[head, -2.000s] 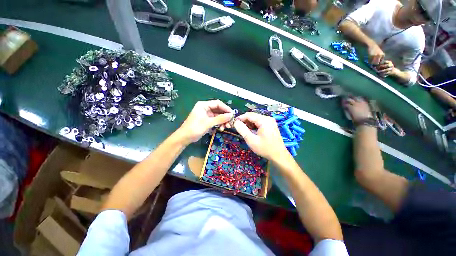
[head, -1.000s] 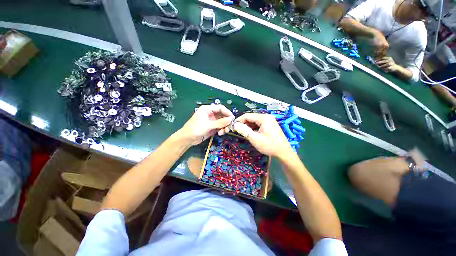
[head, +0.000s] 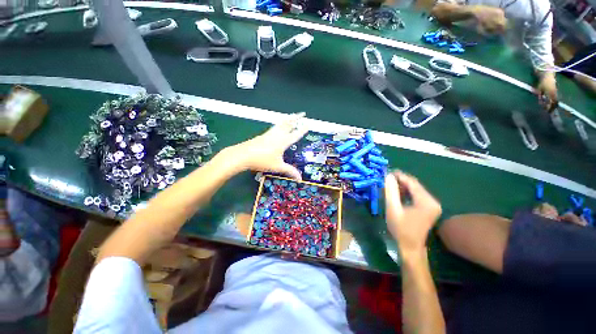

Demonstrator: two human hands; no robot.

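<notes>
My left hand (head: 274, 149) is spread, thumb and fingers apart, over the left edge of a pile of small dark and silvery parts (head: 314, 156). I see nothing held in it. My right hand (head: 413, 207) is curled just right of the heap of blue cylinders (head: 361, 163); whether something small is between its fingers I cannot tell. The parts box (head: 340, 225) lies before me, with dark blue-grey discs and red bits (head: 294, 218) in it. The tangled pile of circuit board pieces (head: 144, 140) lies to the left on the green bench.
Grey and white housings (head: 385, 91) lie along the middle belt beyond a white edge strip. A metal post (head: 131, 49) rises behind the left pile. A small carton (head: 23, 112) is far left. Another worker's arm (head: 477, 241) is at right, and a person (head: 516, 32) sits across.
My hands, earlier together above the box at a small piece, have parted: the left opened over the small parts, the right moved right past the blue cylinders. The camera view has shifted slightly.
</notes>
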